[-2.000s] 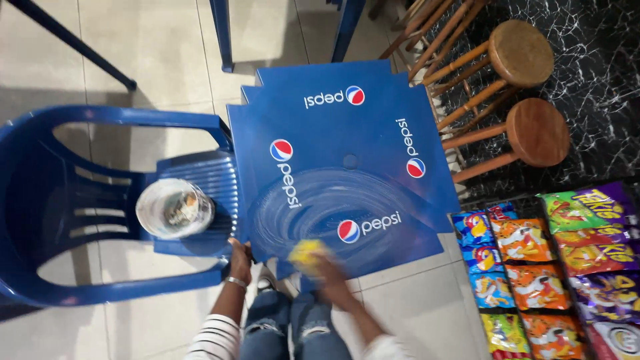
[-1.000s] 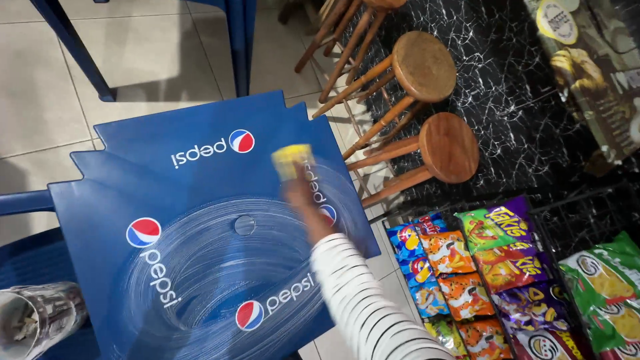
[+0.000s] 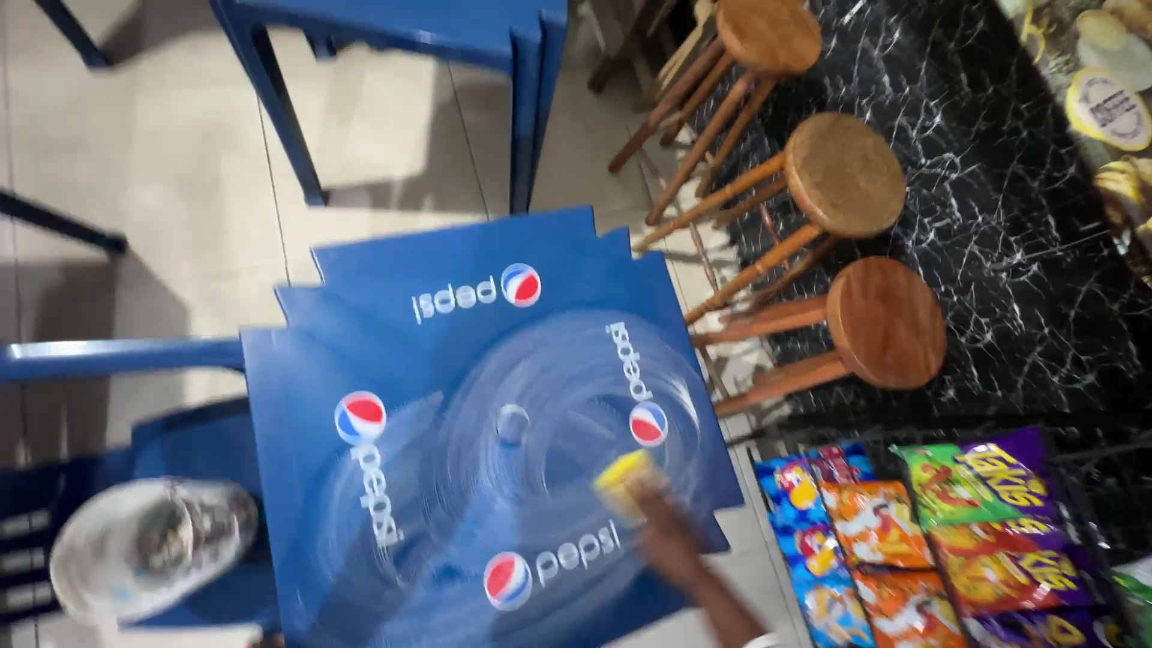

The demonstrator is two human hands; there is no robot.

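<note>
My right hand is shut on a yellow sponge, pressed to the top of a blue plastic Pepsi table, near its lower right logo. Whitish swirling streaks cover much of the tabletop around the sponge. Hand and sponge are blurred by motion. At the bottom edge, left of centre, only a sliver of what may be my left hand shows; its fingers are hidden. To the left of the table, a whitish tub with unclear contents stands on the seat of a blue plastic chair.
Round wooden stools line the right side, beside a black marbled surface. Packets of snacks fill a rack at the lower right. Another blue plastic chair stands beyond the table, on pale floor tiles.
My right hand with the sponge has moved from the table's right-hand logo toward its near side. Since the oldest frame, the whitish streaks have spread across more of the tabletop. The view has shifted.
</note>
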